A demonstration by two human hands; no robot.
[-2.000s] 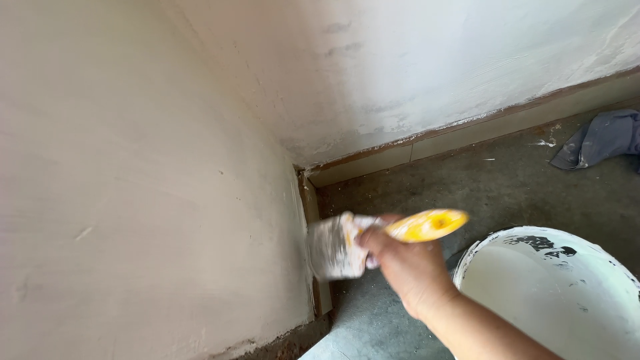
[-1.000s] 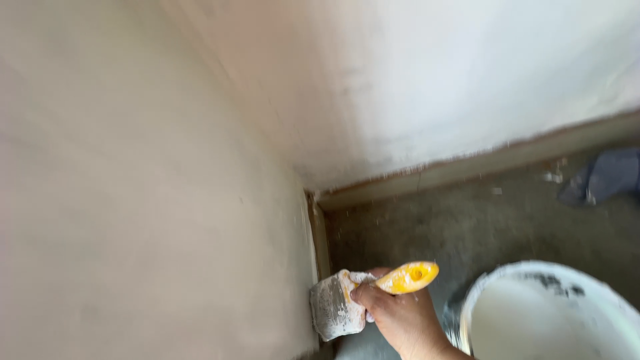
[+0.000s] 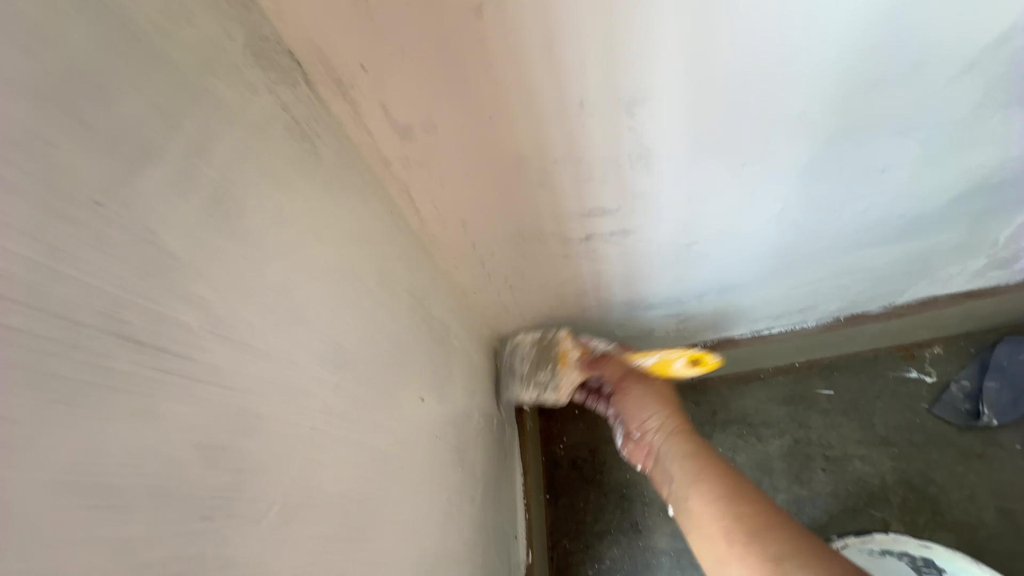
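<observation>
My right hand [image 3: 632, 400], spotted with white paint, is closed around a wide paintbrush [image 3: 540, 366] with a yellow handle. The bristle end points left and meets the left wall [image 3: 280, 360] low down, close to the inner corner. The handle's tip points right, in front of the foot of the pale right-hand wall [image 3: 720, 176]. Brush and fingers are slightly blurred. My left hand is out of view.
A white bucket [image 3: 920, 552] shows only its paint-smeared rim at the bottom right. Skirting [image 3: 848, 340] runs along the foot of the right-hand wall. A dark grey cloth [image 3: 984, 388] lies on the paint-spotted concrete floor [image 3: 808, 448] at the right edge.
My right hand has moved the brush up along the left wall to the corner, from lower down by the skirting. The view has shifted, and less of the bucket shows.
</observation>
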